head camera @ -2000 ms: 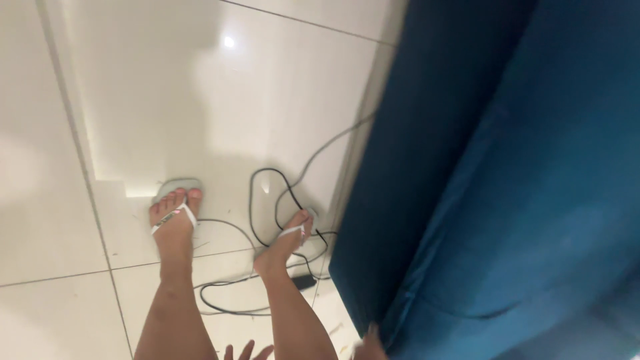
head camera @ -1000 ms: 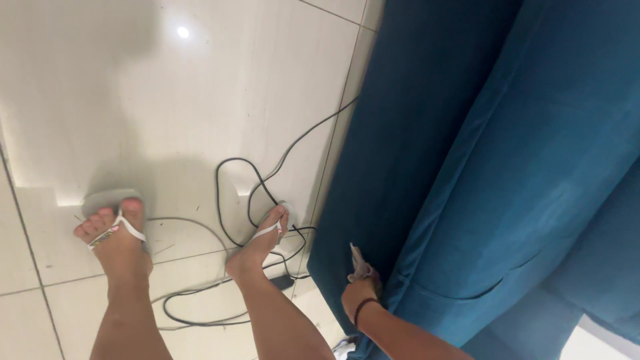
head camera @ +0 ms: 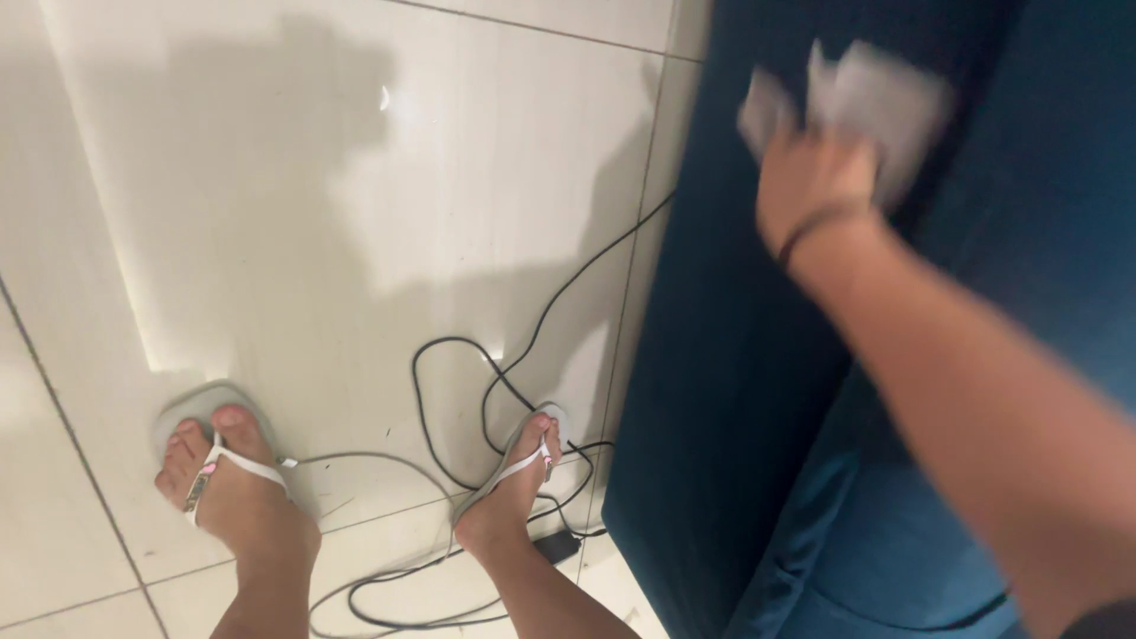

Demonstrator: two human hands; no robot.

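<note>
My right hand [head camera: 816,182], with a dark band at its wrist, reaches in from the right edge over the side of a blue upholstered sofa [head camera: 737,355]. Its fingers hold a crumpled, pale cloth or wipe [head camera: 879,106], blurred by motion, against or just above the dark blue fabric. Part of the pale material shows on either side of the fingers. Whether it touches the sofa at this instant is hard to tell. My left hand is out of view.
Black cables [head camera: 426,417] lie looped on the pale tiled floor [head camera: 497,160], with a black power adapter [head camera: 557,547] beside the sofa base. My feet, in white flip-flops [head camera: 222,453], stand among them; a thinner grey cable [head camera: 382,454] runs between the feet.
My right hand has moved up along the sofa's side from its lower part, with the pale material in its fingers. The hand at the bottom edge two seconds ago is out of view.
</note>
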